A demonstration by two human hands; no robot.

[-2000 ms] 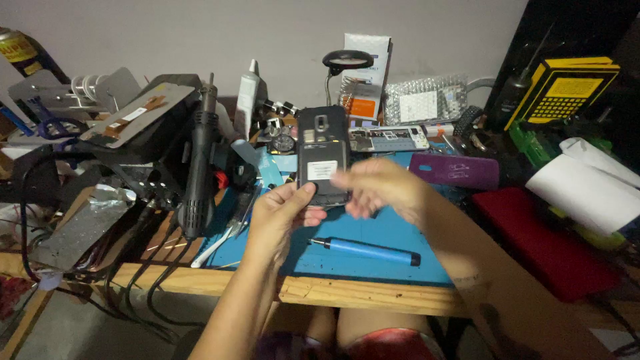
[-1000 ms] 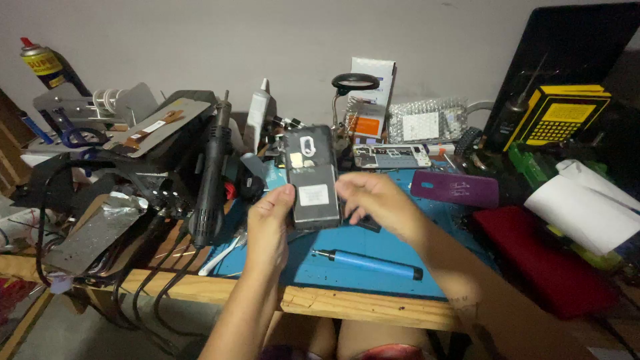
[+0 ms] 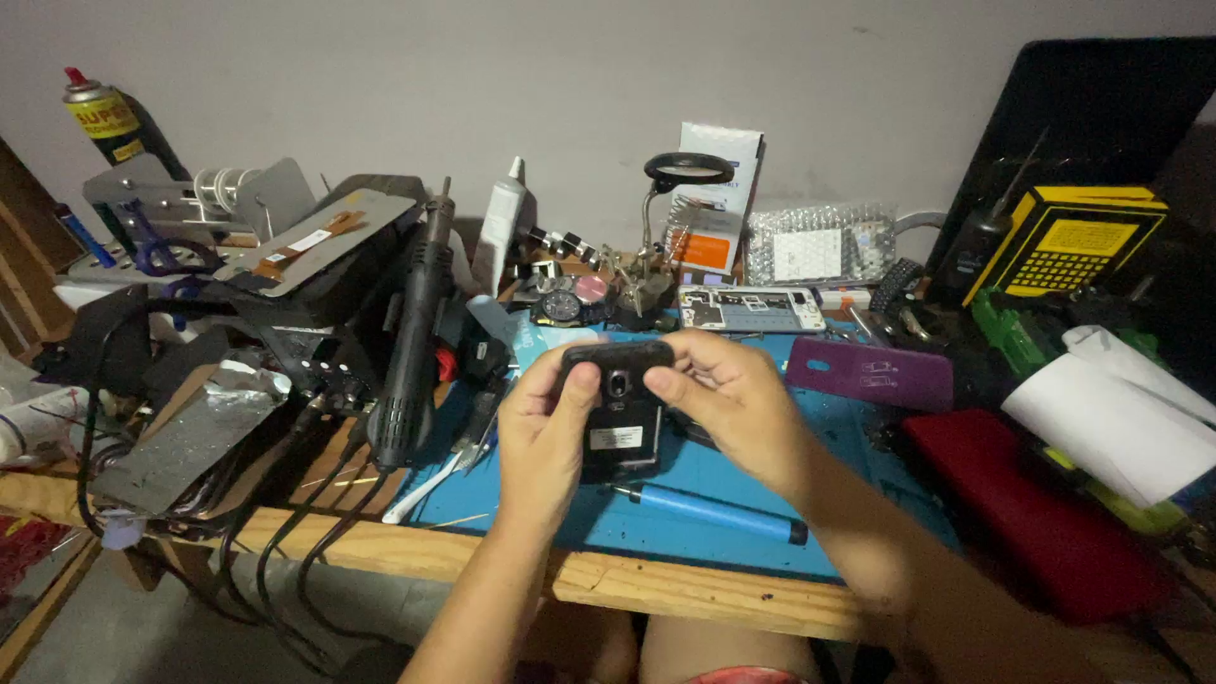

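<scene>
A dark smartphone with its back cover off (image 3: 622,418) is held between both hands over the blue work mat (image 3: 608,522). Its camera end points up and a white label shows in the battery bay. My left hand (image 3: 546,427) grips the phone's left side, thumb on the back near the camera. My right hand (image 3: 727,394) holds the upper right corner with thumb and fingers. Below the phone lies a blue screwdriver (image 3: 717,513). A purple phone back cover (image 3: 869,372) rests to the right, and an opened phone with exposed board (image 3: 750,309) lies behind.
A hot air gun (image 3: 413,332) stands at the left beside a black station with cables. A magnifier on a stand (image 3: 689,169), a wristwatch (image 3: 560,306) and bubble wrap (image 3: 822,245) are at the back. A red case (image 3: 1026,513) and rolled white paper (image 3: 1121,413) lie right. The wooden table edge (image 3: 703,594) is in front.
The phone has tilted so that its top end is nearer upright and looks foreshortened. My right hand, beside the phone's lower right side before, now grips its top right corner.
</scene>
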